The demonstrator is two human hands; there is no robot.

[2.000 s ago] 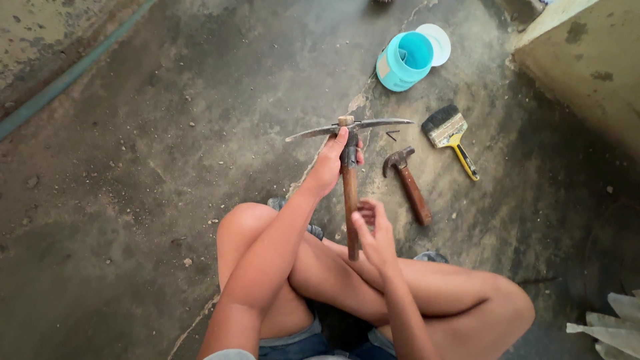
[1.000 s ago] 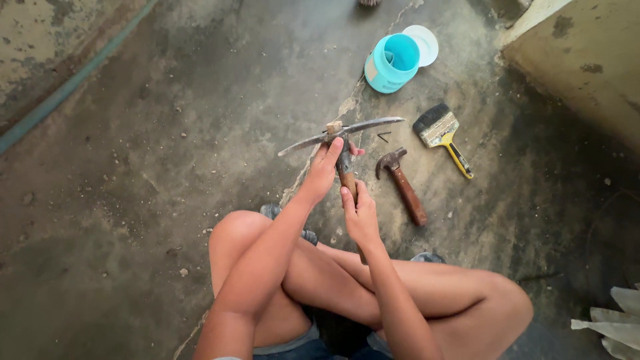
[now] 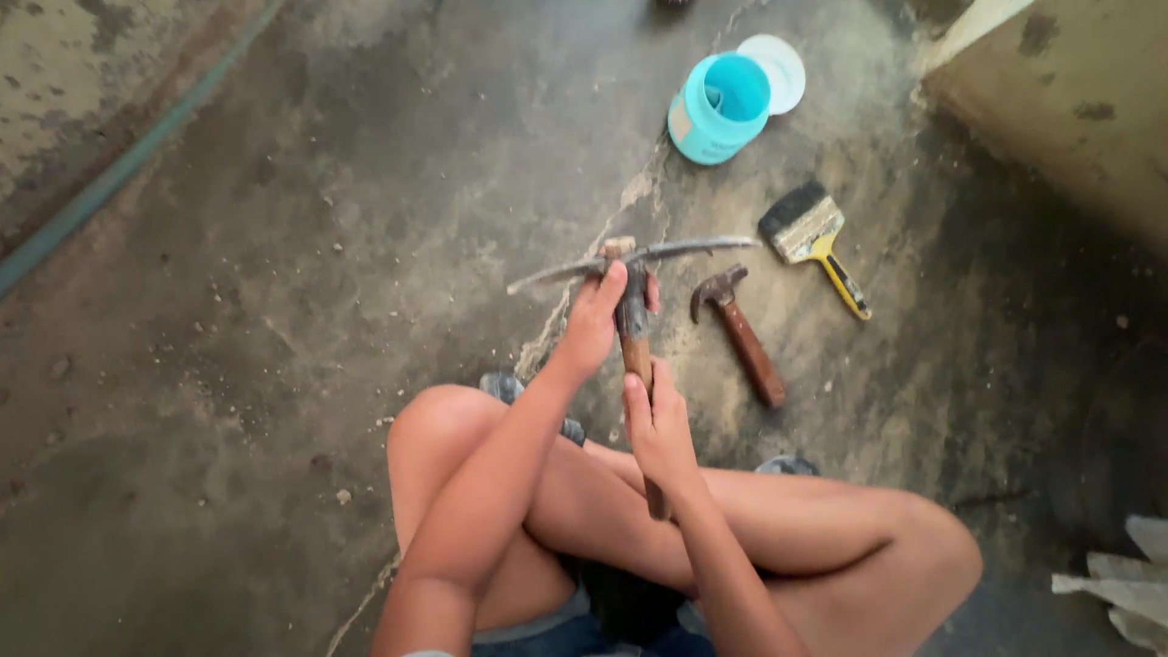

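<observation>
A small pickaxe (image 3: 636,315) with a wooden handle and curved metal head is held upright over my crossed legs. My left hand (image 3: 599,319) grips it just below the head, thumb in front and fingertips showing on the far side. Lower down, my right hand (image 3: 659,424) is closed around the wooden handle, whose end pokes out below. To the right on the floor lies a claw hammer (image 3: 750,351) with a brown wooden handle. Beyond it is a wide paintbrush (image 3: 812,233) with dark bristles and a yellow handle.
An open turquoise plastic jar (image 3: 707,137) stands on the cracked concrete floor, a white lid (image 3: 783,78) beside it. A wall block (image 3: 1068,119) fills the upper right. Pale torn sheets (image 3: 1122,584) lie at the lower right, and a blue-green strip (image 3: 137,151) runs along the left wall.
My right hand, loose beside the lower handle two seconds ago, has closed around it. Since one second ago it has moved down the handle, and the pickaxe head has tilted slightly.
</observation>
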